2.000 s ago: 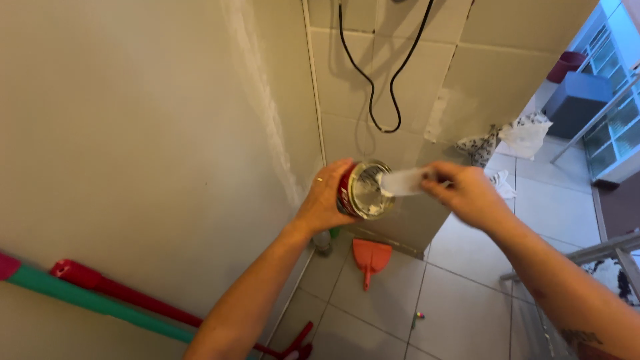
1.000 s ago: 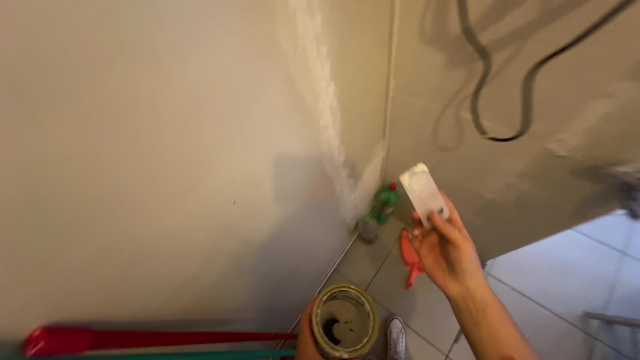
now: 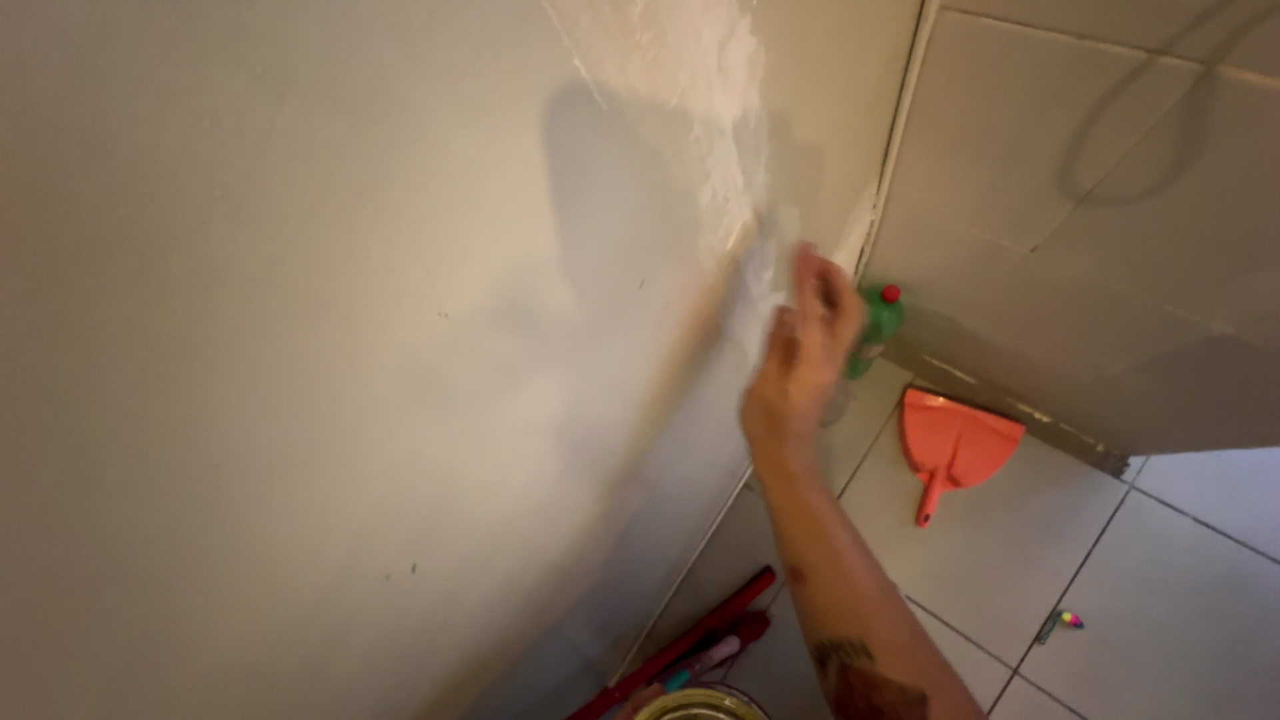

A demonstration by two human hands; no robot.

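Observation:
My right hand point(image 3: 805, 350) is up close to the grey wall point(image 3: 350, 300), beside a rough whitish strip of filler point(image 3: 725, 150). Motion blurs it, and its fingers are closed around the pale plastic scraper point(image 3: 788, 225), which shows only faintly at the wall. At the bottom edge, the rim of an open metal can point(image 3: 705, 703) shows, its contents out of view. A small part of my left hand point(image 3: 645, 703) appears against the can's left side; the rest is cut off by the frame.
A green bottle point(image 3: 882, 318) with a red cap stands in the corner behind my right hand. An orange dustpan point(image 3: 955, 440) lies on the tiled floor. Red handles point(image 3: 700, 635) lie low by the wall, and a small colourful item point(image 3: 1070, 620) is on the tiles.
My right hand has moved from in front of the corner to the filler strip on the wall. The can sits lower in view, mostly cut off. The view has shifted towards the wall.

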